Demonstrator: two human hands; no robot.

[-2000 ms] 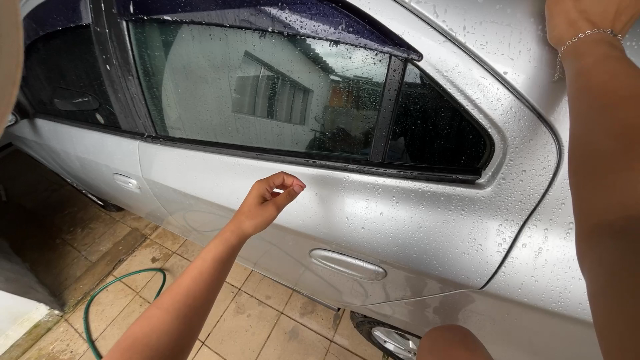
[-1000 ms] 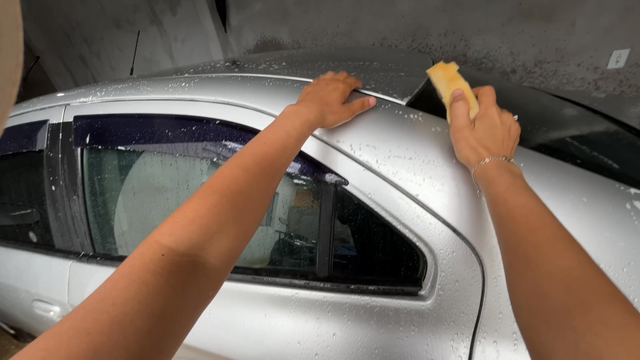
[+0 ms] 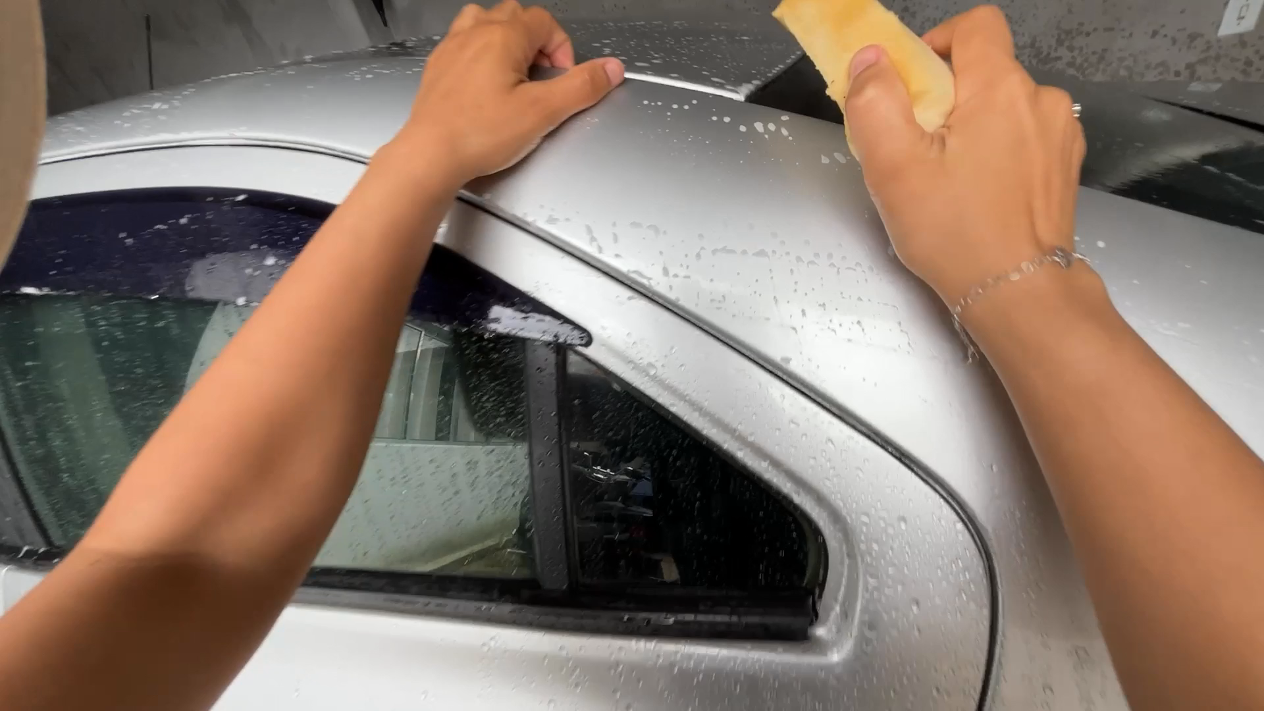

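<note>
A silver car with water drops on its paint fills most of the view. On the edge of its roof, above the rear door, rests my left hand, thumb apart and nothing seen in it; its fingertips are partly hidden. My right hand, with a ring and a chain bracelet, grips a yellow sponge between thumb and fingers, over the rear end of the roof beside the dark rear window. Whether the sponge touches the car cannot be told.
Below my left arm are the wet rear door window, its dark rain visor and a small triangular quarter window. An antenna stands at the upper left. Behind the car is a grey stained wall.
Two seconds ago my left hand was in front of the door; a second ago it was on the roof, where it remains. The sponge stays in my right hand since the last earlier frame. The view has shifted.
</note>
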